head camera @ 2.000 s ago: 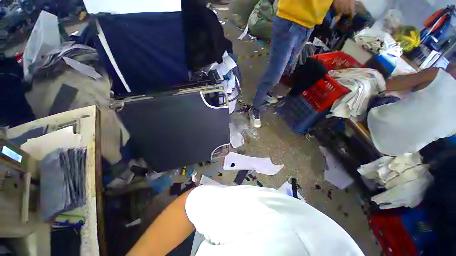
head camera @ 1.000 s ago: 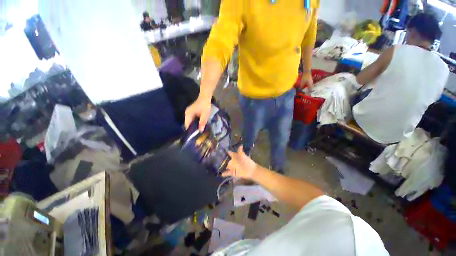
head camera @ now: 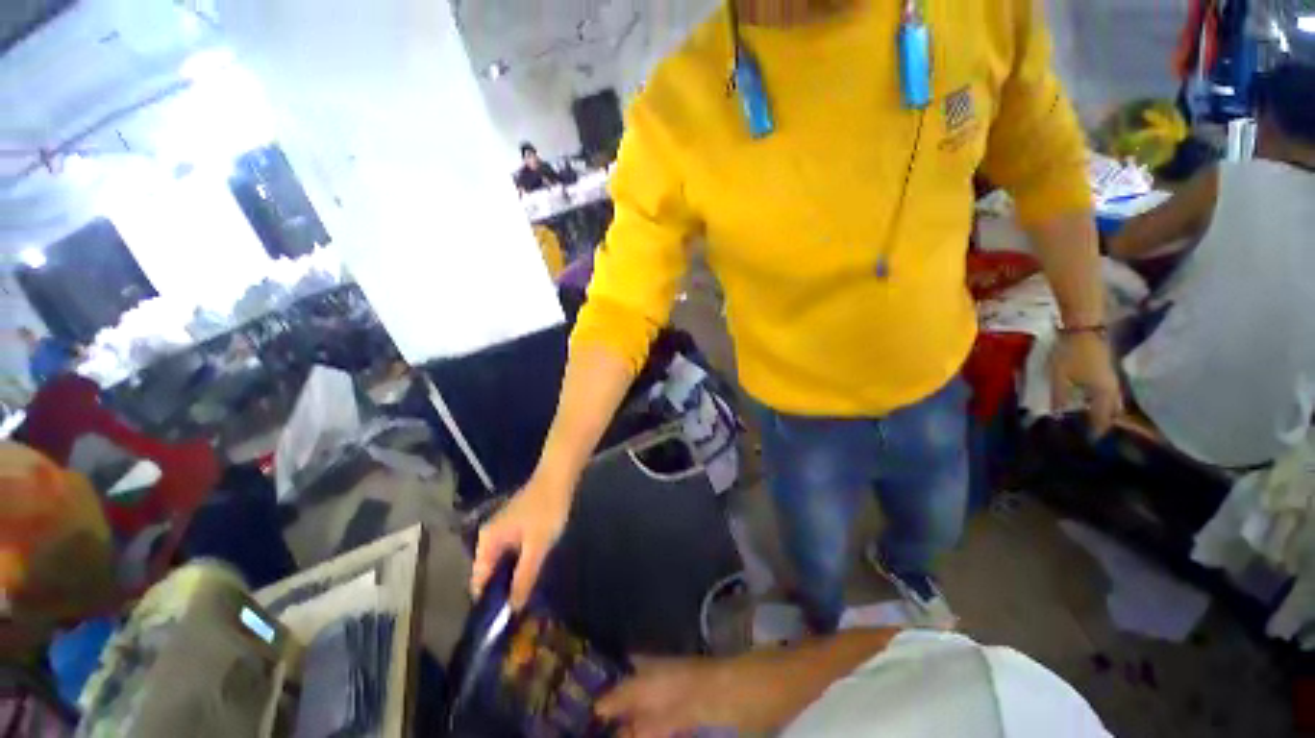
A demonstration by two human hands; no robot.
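Note:
A dark, glossy item with orange and purple print (head camera: 534, 670), perhaps a packet, is at the bottom centre, cut off by the frame's lower edge. My right hand (head camera: 656, 695) reaches in from the lower right and holds its right side; the fingers are blurred. Another person's hand (head camera: 522, 536) grips its upper left end. My left hand is out of the picture.
A person in a yellow top (head camera: 837, 216) stands in front. A black panel (head camera: 642, 541) lies behind the item. The cream machine (head camera: 195, 663) and grey pieces (head camera: 346, 670) are at lower left. Another person in white (head camera: 1226, 317) is at right.
My right hand has come into view and taken hold of the item. Since one second ago, the item and both hands are lower and further left in the picture. The view has tilted up.

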